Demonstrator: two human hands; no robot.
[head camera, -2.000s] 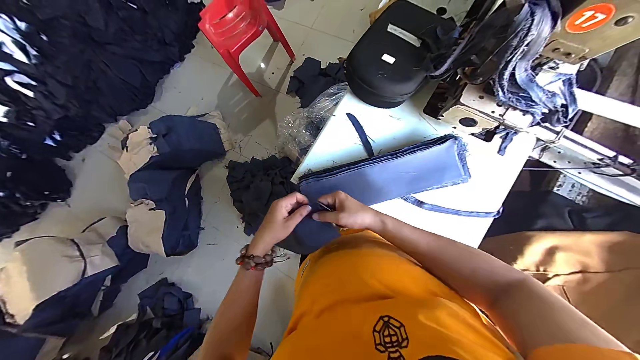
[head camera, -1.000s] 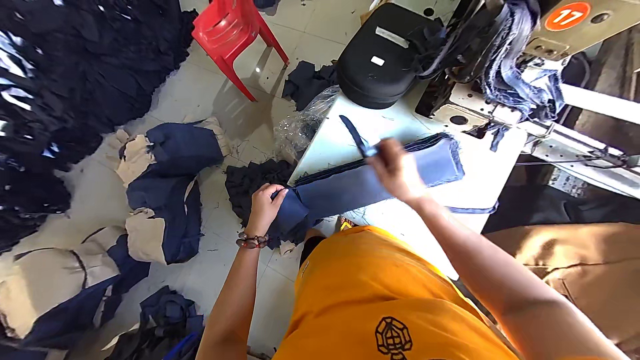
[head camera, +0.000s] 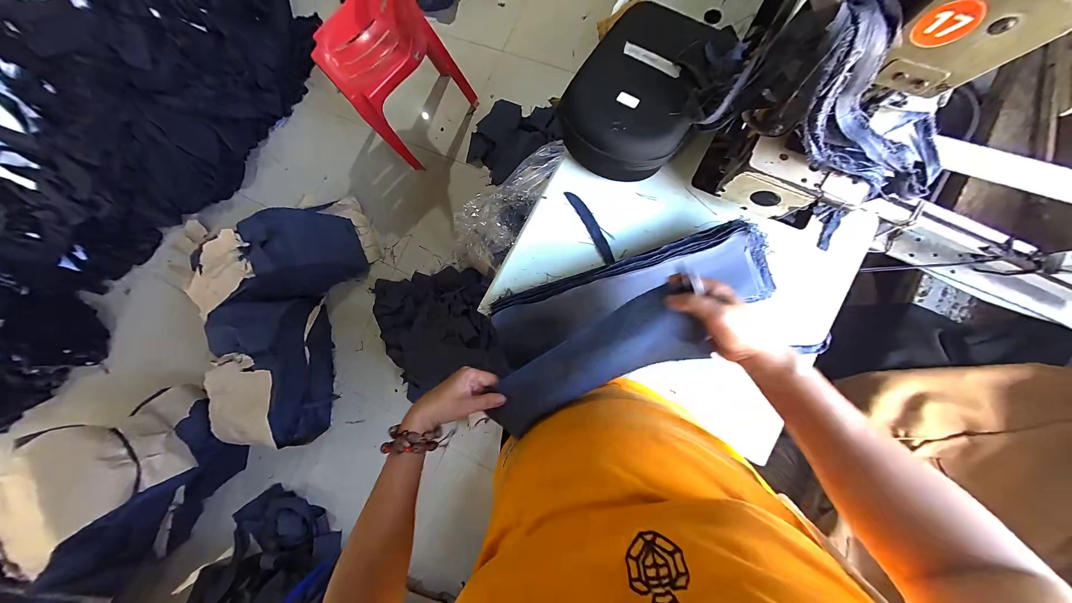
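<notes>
A long dark-blue fabric piece (head camera: 586, 356) stretches between my hands, over the near side of a stack of similar cut pieces (head camera: 737, 251) on the white sewing table. My left hand (head camera: 456, 398), with a beaded bracelet at its wrist, pinches the left end of the piece. At the right end my right hand (head camera: 712, 314) grips the fabric; a small pale object, blurred, shows at its fingers. Behind the stack lies a narrow dark fabric strip (head camera: 589, 226).
A sewing machine (head camera: 804, 184) with hanging fabric strips (head camera: 854, 109) stands right of a black case (head camera: 628, 92). A red plastic chair (head camera: 377, 59), dark scraps (head camera: 435, 322) and fabric bundles (head camera: 285, 260) are on the floor. Brown fabric (head camera: 980, 419) lies at the right.
The fabric piece now spans both hands, separate from the stack below. My right hand, at my left hand in the oldest frame, is now well to its right and holds the other end.
</notes>
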